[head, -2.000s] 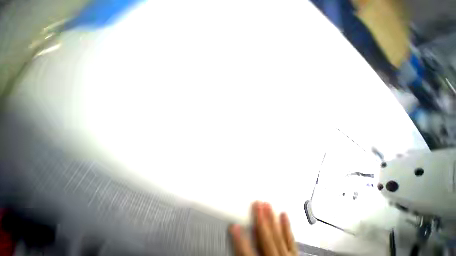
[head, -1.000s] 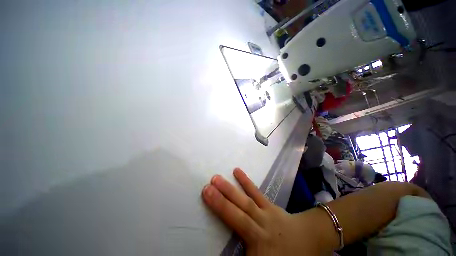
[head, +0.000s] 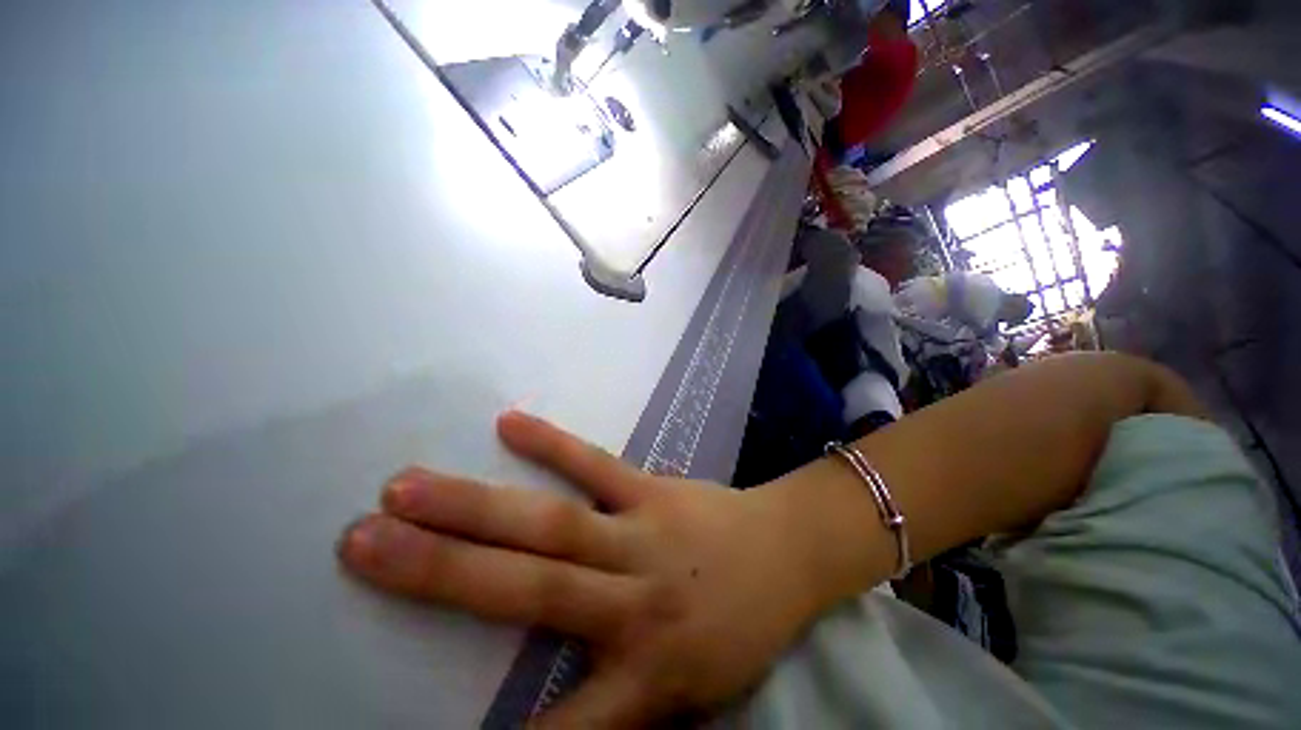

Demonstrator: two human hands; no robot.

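My right hand [head: 614, 563] lies palm down on the white machine table [head: 286, 300] and over its grey ruled front edge, with the fingers spread and nothing visible in it. A bracelet is on the wrist. The brightly lit presser foot and needle area [head: 569, 86] is at the top, beyond my fingers and not touched by them. The machine head above it is mostly cut off by the top edge. No fabric panel can be made out on the table. My left hand is not in view.
The ruler strip [head: 702, 374] runs along the table's front edge. A small dark item [head: 753, 131] lies near the edge, right of the needle area. Beyond the edge are a red item [head: 876, 81], mixed cloth and a bright window [head: 1024, 235]. Pale green clothing [head: 1141, 571] fills the lower right.
The view has turned from the wide white table towards the front edge. Since one second ago, the needle area has shifted up and left in view, and my right hand and forearm appear further left.
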